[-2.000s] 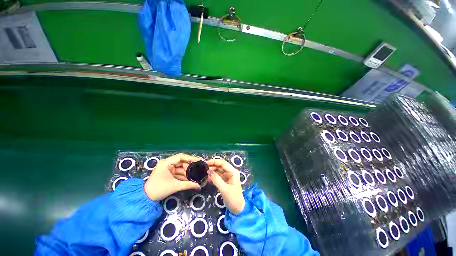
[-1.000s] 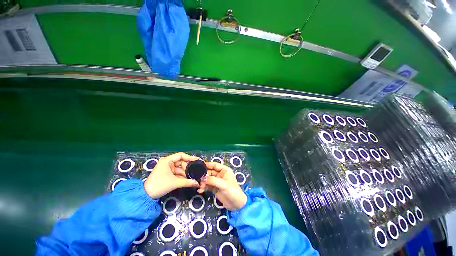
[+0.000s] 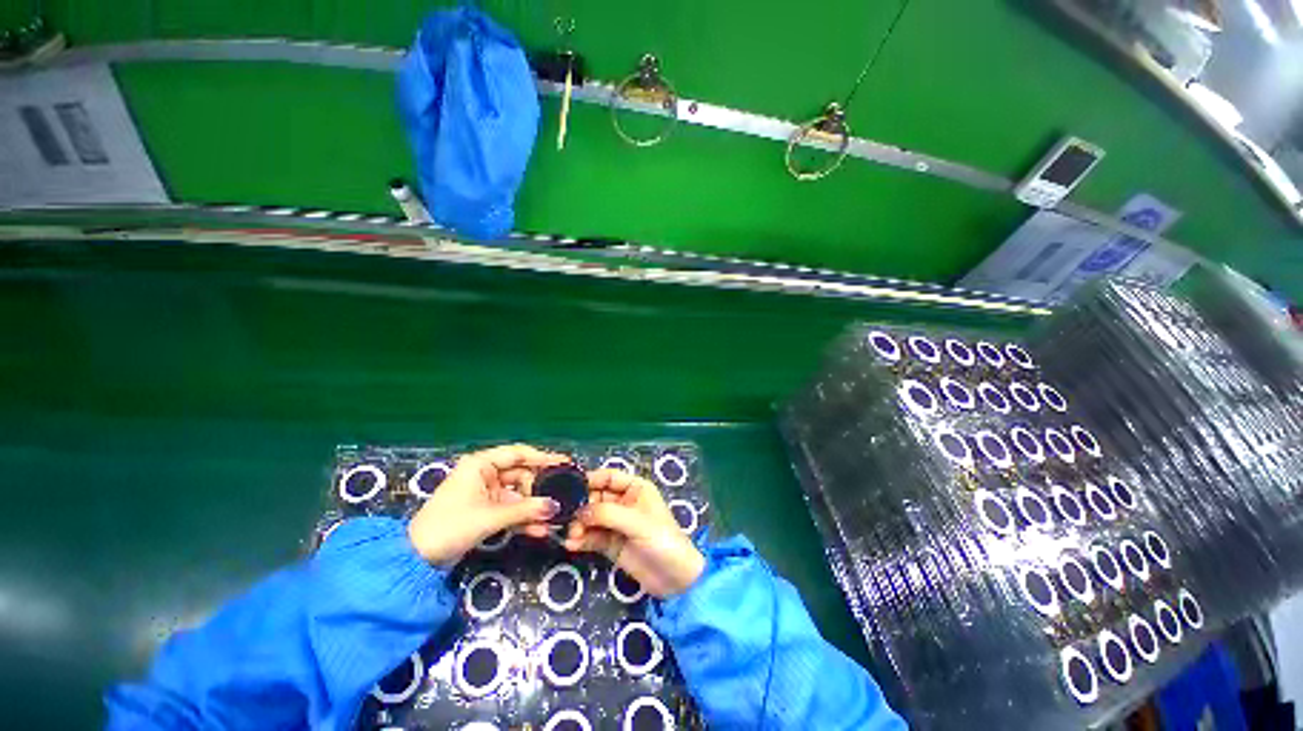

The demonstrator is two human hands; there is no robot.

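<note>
A round module [image 3: 560, 490] with its nearly black side showing is held between both hands, above the blister tray. My left hand [image 3: 483, 503] grips it at its left edge with thumb and fingers. My right hand [image 3: 639, 530] grips it at its right and lower edge with the fingertips. The clear blister tray [image 3: 526, 623] lies flat under the hands, with rows of white-ringed discs in its pockets. The hands and sleeves hide part of the tray. Both arms have bright blue sleeves.
Tall stacked blister trays [image 3: 915, 564] stand at the right, with rows of discs in the top one. More clear trays [image 3: 1215, 386] stand behind them. A blue cloth [image 3: 469, 122], thin wire rings [image 3: 645, 110] and a white meter [image 3: 1062, 172] are at the rail on the green panel.
Both hands still hold the module above the tray. The left thumb has shifted up onto the module's lower left face. The view has shifted slightly.
</note>
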